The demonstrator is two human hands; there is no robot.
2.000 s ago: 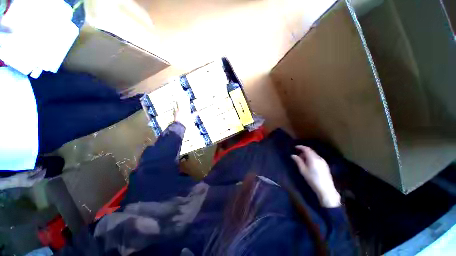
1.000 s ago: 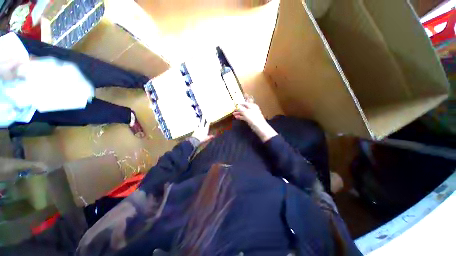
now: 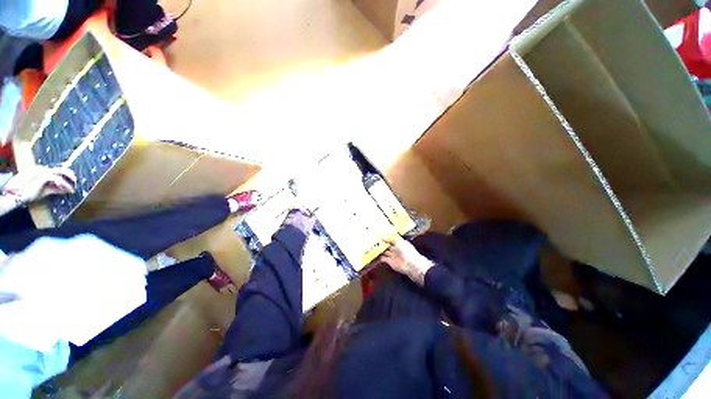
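Observation:
A carton of stock stands on the floor in front of me, filled with rows of yellow-black wrapped boxes. Glare whitens their tops. A dark gap shows at the far right corner. My left hand is over the middle of the rows, blurred and washed out, its fingers hard to make out. My right hand is at the near right edge of the carton, touching the yellow boxes there; whether it grips one is hidden.
A large open brown carton stands at the right. Another carton at the left holds rows of dark boxes. A person with dark trousers and red shoes is close on the left, a hand at that carton.
Since one second ago my left hand has moved from the carton's near edge to over the rows. My right hand stays at the near right edge. The view has shifted.

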